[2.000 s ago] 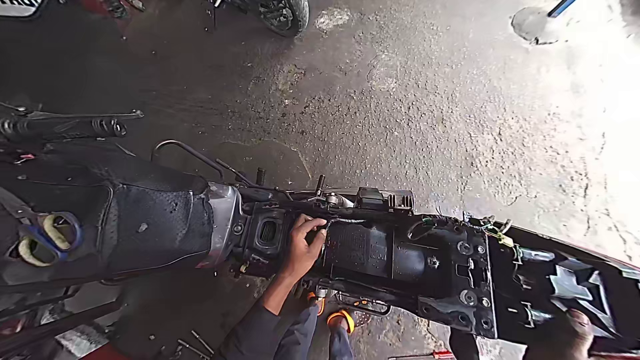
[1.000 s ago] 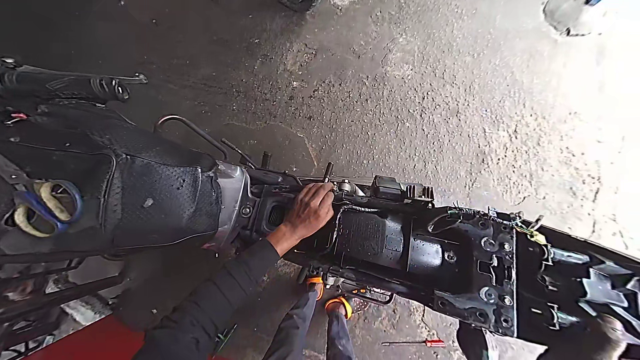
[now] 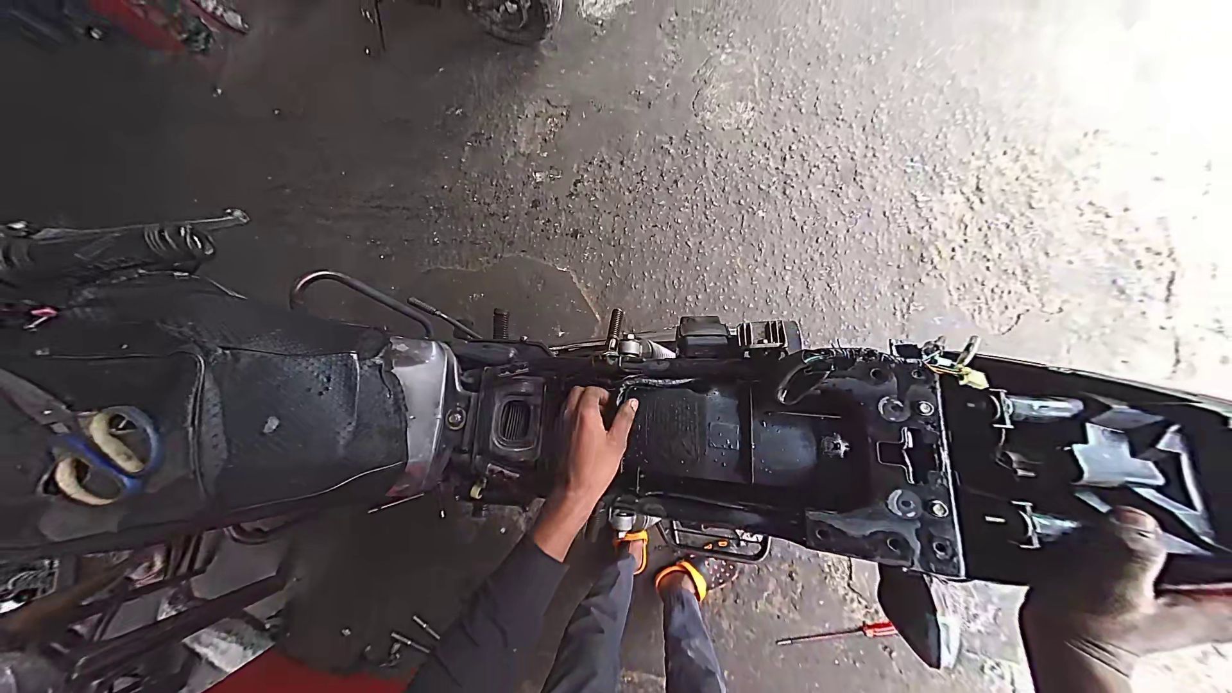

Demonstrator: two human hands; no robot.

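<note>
A motorcycle's black under-seat tray (image 3: 683, 433) lies exposed in the middle of the head view. My left hand (image 3: 592, 448) rests on the tray's front part, thumb apart from the curled fingers; whether it grips anything there is hidden. Toward the lower right, my right hand (image 3: 1107, 577) is dark and blurred, with its thumb over the edge of the rear tail fairing (image 3: 1136, 452) and its fingers hidden, shut on that edge. Wires with a pale connector (image 3: 970, 377) lie where the tray meets the fairing. The air intake opening (image 3: 515, 422) is left of my left hand.
Blue-handled scissors (image 3: 106, 452) lie on the torn black seat or tank cover (image 3: 289, 414) at left. A red-handled screwdriver (image 3: 866, 630) is on the concrete floor below the tray. My feet in orange sandals (image 3: 681, 579) stand beside the motorcycle. A wheel (image 3: 520, 14) shows at the top.
My left hand has shifted from the tray's upper edge down onto its front part. My right hand stays at the tail fairing. The view has shifted somewhat.
</note>
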